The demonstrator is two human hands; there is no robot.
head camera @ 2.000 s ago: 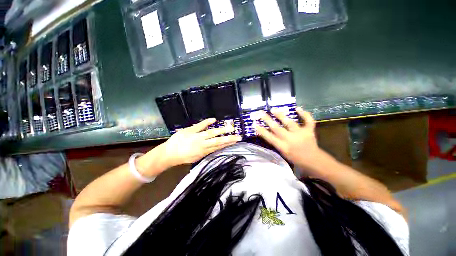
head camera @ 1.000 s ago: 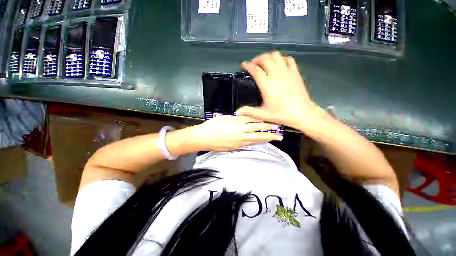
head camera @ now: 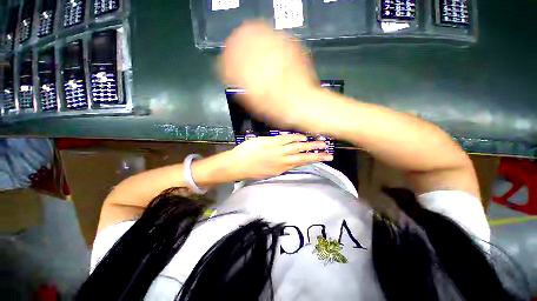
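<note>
Black keypad phones (head camera: 238, 113) stand side by side at the bench's front edge, partly hidden by my hands, so I cannot tell how many. My left hand (head camera: 277, 157) lies across their lower, keypad ends with its fingers over the keys; its thumb is hidden. My right hand (head camera: 265, 67) is blurred above the phones' upper ends, near the tray; whether it holds anything does not show. The clear tray (head camera: 347, 40) behind, cut off by the top edge, has white slips (head camera: 288, 13) in left pockets and two keypad phones (head camera: 452, 10) at its right.
Clear trays filled with keypad phones (head camera: 105, 73) stand on the green bench (head camera: 168, 88) at the left. Below the bench are cardboard boxes (head camera: 100, 191), a red stool (head camera: 513, 187) at the right and a grey-blue cloth-like thing (head camera: 29, 161) at the left.
Two phones lie in the clear tray's right pockets, where slips showed two seconds ago. My right hand has since moved left over the phones. My left hand has stayed on them over the last second.
</note>
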